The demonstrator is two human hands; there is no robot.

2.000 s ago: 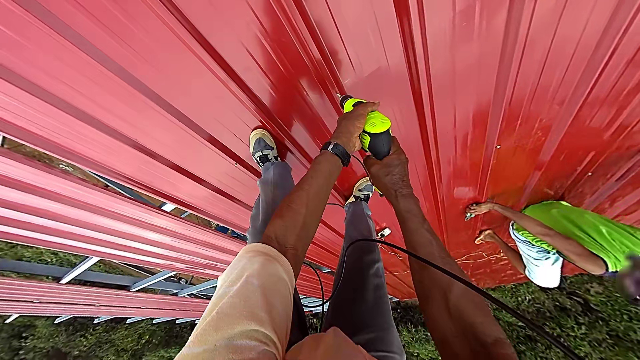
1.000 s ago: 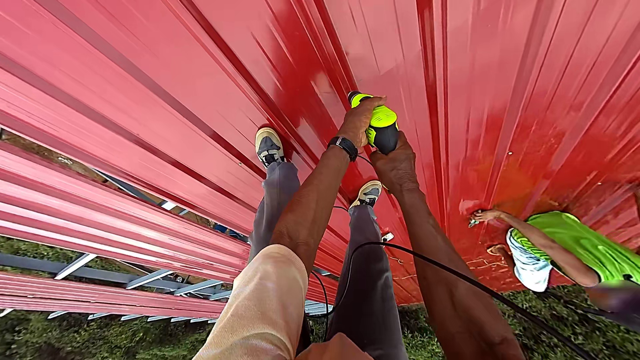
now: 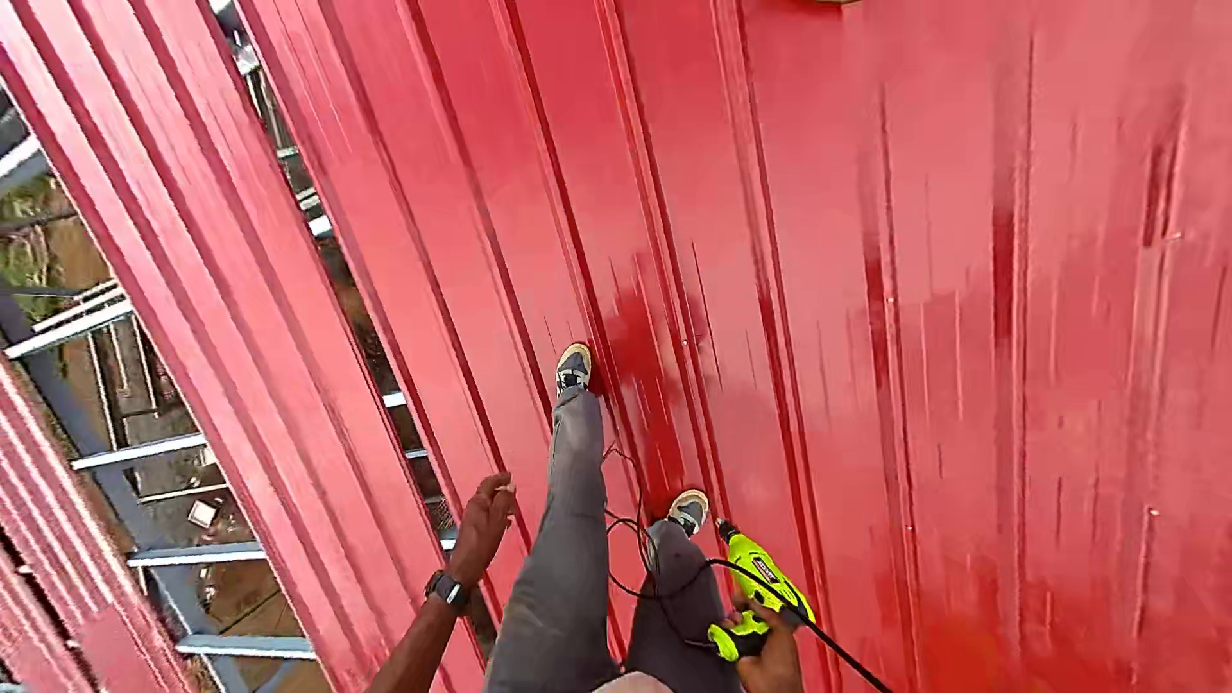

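Observation:
My right hand [image 3: 770, 645] holds a lime-green corded power drill [image 3: 765, 577] by its handle, low at the centre right, beside my right shoe. Its chuck points up and to the left, above the red ribbed metal roofing sheets [image 3: 818, 241]. A black cord [image 3: 837, 650] crosses over the drill and loops around my right leg. My left hand [image 3: 486, 525], with a dark watch on the wrist, hangs to the left of my legs with nothing in it, its fingers partly bent. Both of my shoes stand on the red sheets.
Gaps between the sheets at the left show metal framing [image 3: 144, 450] and ground far below. A loose-looking red sheet [image 3: 192, 289] lies between two gaps. Small screw heads [image 3: 910, 527] dot the ribs at the right. The edge of a brown object [image 3: 835, 2] shows at the top.
Both hands were together on the drill; my left hand has let go and moved away to the left. The drill is now beside my right leg. The view has swung, and the other person is out of it.

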